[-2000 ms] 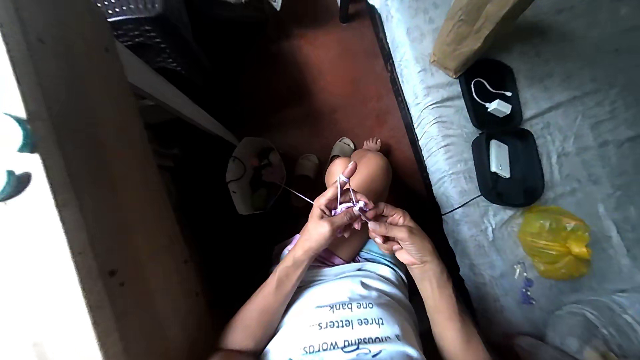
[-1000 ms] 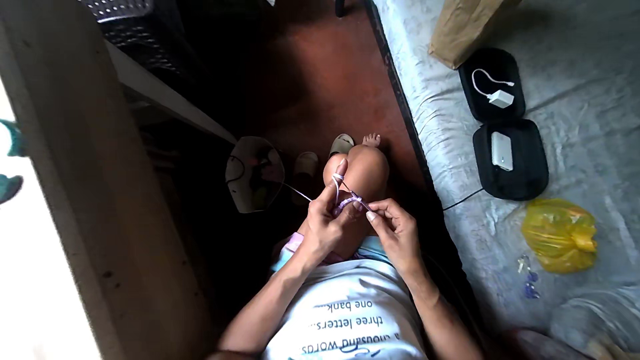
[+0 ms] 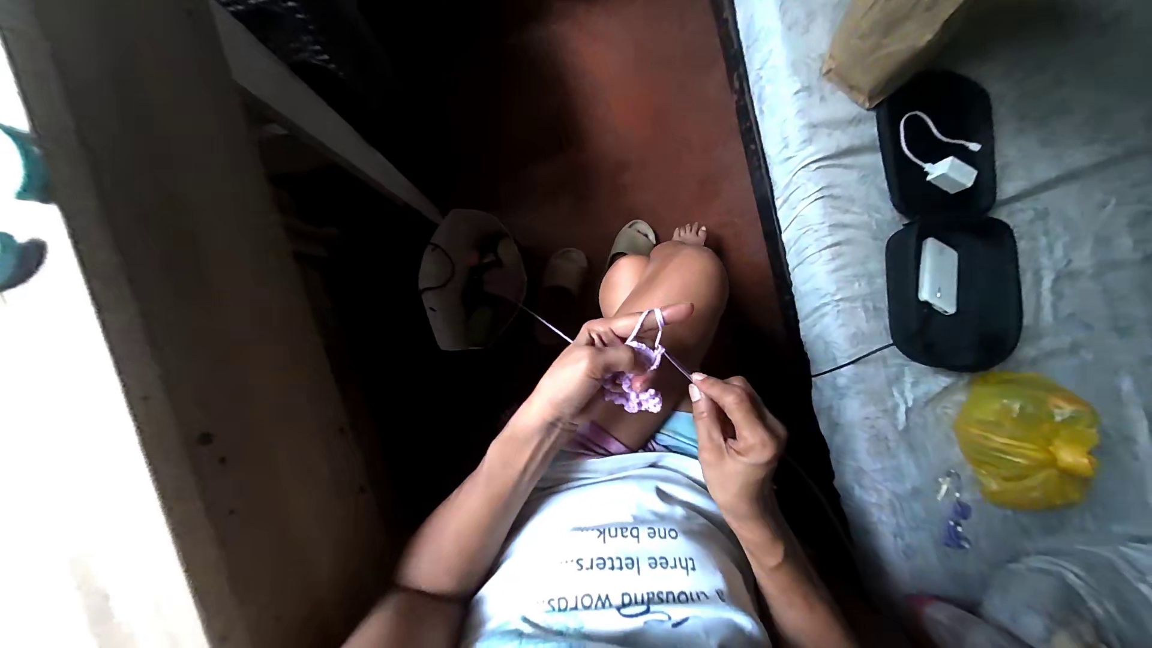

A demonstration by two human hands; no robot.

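My left hand (image 3: 605, 360) pinches a small piece of purple crochet work (image 3: 634, 394), with white-lilac yarn (image 3: 646, 326) looped over its raised index finger. From that hand a strand of yarn runs up and left to a pale open container (image 3: 470, 279) beside my legs. My right hand (image 3: 736, 421) grips a thin crochet hook (image 3: 677, 363) between thumb and fingertips, its tip at the yarn by the edge of the work. Both hands are above my lap, a short way apart. The hook's very tip is too small to make out.
On the bed (image 3: 864, 414) at the right lie an open black zip case (image 3: 954, 333) with a white device and cable, a tied yellow plastic bag (image 3: 1026, 441), a small purple keychain (image 3: 956, 526) and a brown paper bag (image 3: 886, 45). Slippers (image 3: 633, 239) rest on the red floor.
The left index finger now points more to the right, and more of the purple work shows below the hand. The right hand has moved slightly down and away from the left.
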